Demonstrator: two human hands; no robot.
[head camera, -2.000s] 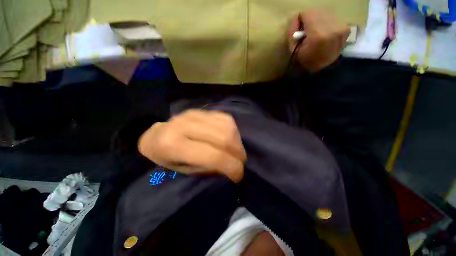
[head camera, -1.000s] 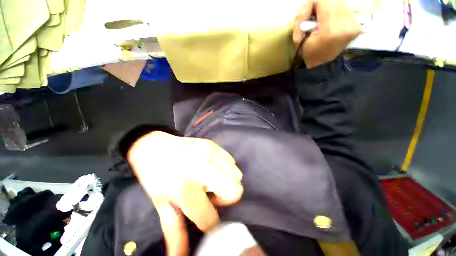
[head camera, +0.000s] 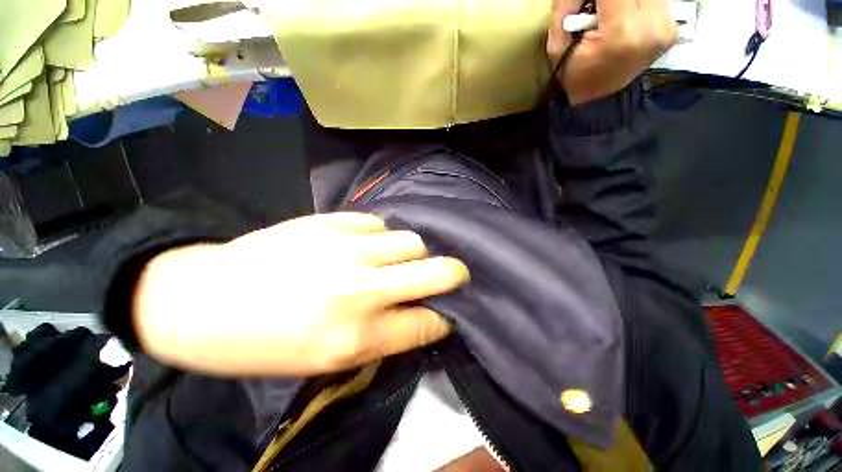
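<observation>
A yellow-tan sewn panel (head camera: 397, 69) lies on the white table and hangs over its front edge, with a stitch line down its middle. My right hand (head camera: 614, 46) is closed around a small white-tipped tool (head camera: 580, 22) with a dark cord, at the panel's right edge; most of the tool is hidden in the fist. My left hand (head camera: 305, 290) is in front of my body, over the dark grey-purple apron (head camera: 535, 295), slightly blurred. Its thumb and fingers are bent at the apron's edge; the fingertips are partly hidden, and whether they pinch the cloth cannot be told.
Overlapping olive-tan pieces (head camera: 37, 69) lie at the far left of the table. A pink-handled tool (head camera: 761, 23) lies at the upper right. Below are a box with black cloth (head camera: 65, 378) at the left and a red tray (head camera: 775, 355) at the right.
My left hand has moved up from its lower place of one second ago, and more of its wrist and sleeve shows. My right hand still holds the tool. The panel appears slightly higher in view.
</observation>
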